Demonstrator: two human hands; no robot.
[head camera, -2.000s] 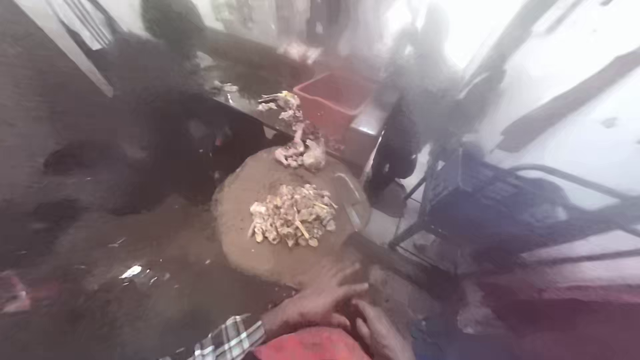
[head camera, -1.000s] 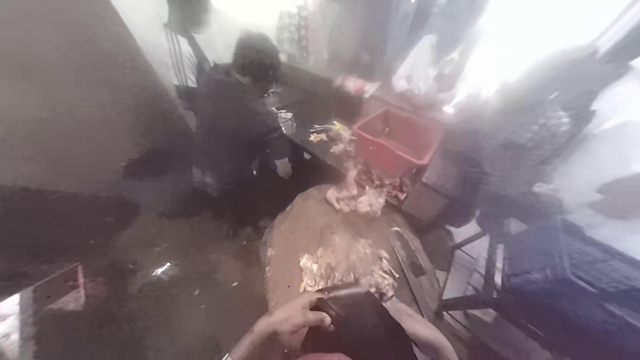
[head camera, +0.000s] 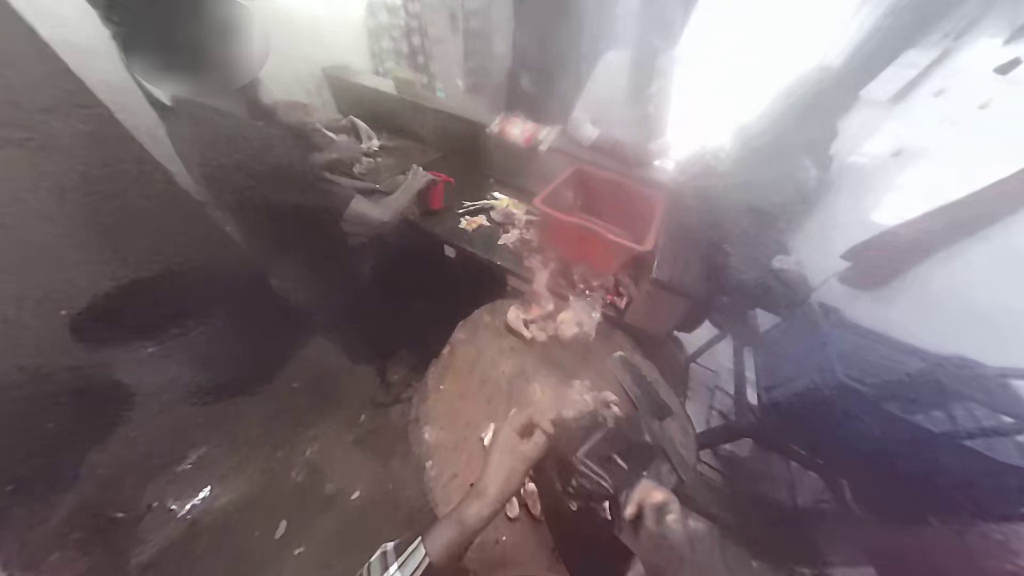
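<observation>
A large round chopping block (head camera: 456, 408) stands in front of me. My left hand (head camera: 532, 428) reaches over it to a blurred heap of chopped meat pieces (head camera: 588, 400); whether its fingers grip any cannot be told. My right hand (head camera: 656, 504) is closed on the edge of a dark plastic bag (head camera: 596, 480), which lies over the near right part of the block. A few small pieces (head camera: 532, 498) rest on the wood beside the bag. Larger pieces of raw meat (head camera: 556, 320) sit at the block's far edge. A flat dark blade, apparently a cleaver (head camera: 644, 388), lies on the block's right side.
Beyond the block, a red plastic tub (head camera: 600, 220) and scraps (head camera: 500, 212) stand on a dark counter (head camera: 472, 168). At left, another person (head camera: 272, 176) reaches to a red mug (head camera: 436, 192). A blue crate (head camera: 880, 392) and metal frame (head camera: 744, 368) stand at right.
Two seconds ago my hands were together without the bag; one second ago both were at it. My left hand has since moved forward to the meat. The other person's hand is now at the mug.
</observation>
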